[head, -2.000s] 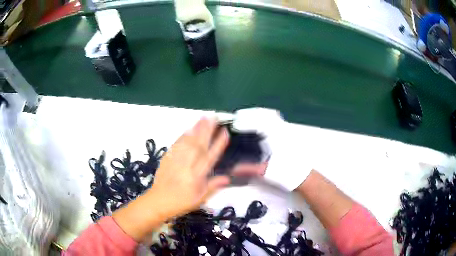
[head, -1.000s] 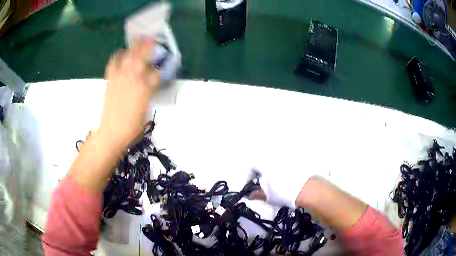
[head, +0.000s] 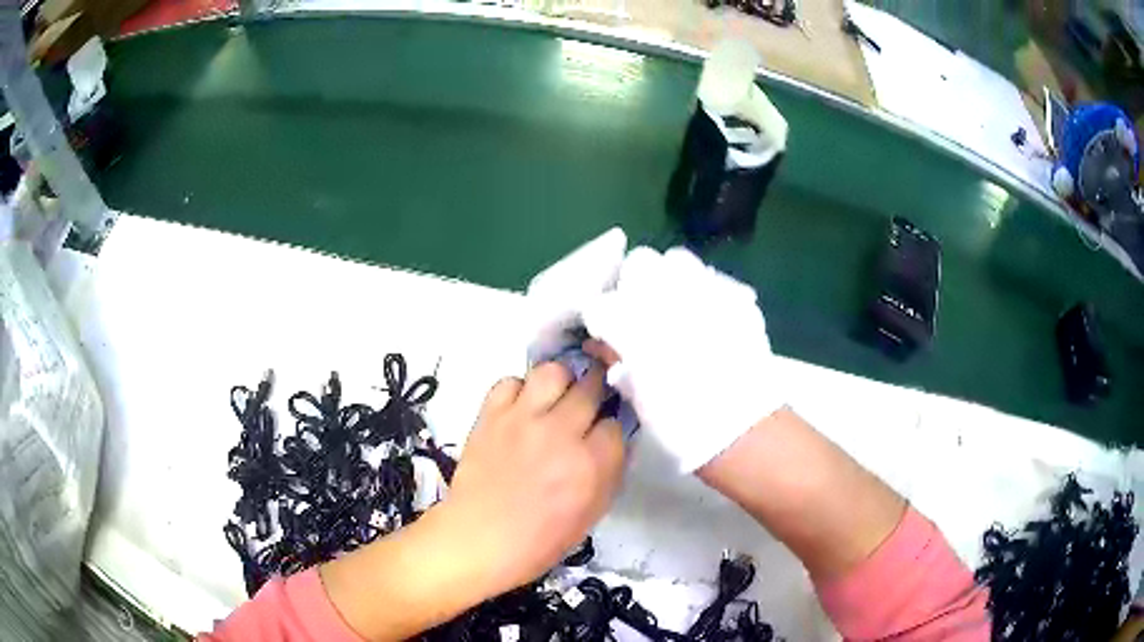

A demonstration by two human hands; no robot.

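Note:
My left hand (head: 540, 464), bare, grips a small open retail box (head: 580, 278) over the worktop. The box's white lid flap stands up at its far side. A dark and bluish part shows between my hands. My right hand (head: 690, 351), in a white glove with bare fingertips, lies over the box's right side, fingertips at its mouth. Whether it holds a cable is hidden. Black cable bundles (head: 314, 464) lie in a heap left of and below my hands.
The green conveyor belt (head: 376, 151) runs beyond the white worktop (head: 251, 301). On it stand an open black box (head: 721, 182), a closed black box (head: 906, 286) and another at right (head: 1080, 355). A second cable heap (head: 1060, 564) lies at right. A blue fan (head: 1101, 157) is at far right.
My left hand has brought the open box from the belt's edge to the centre. My right hand has moved up from the cable heap to the box. Boxes on the belt have shifted right in view.

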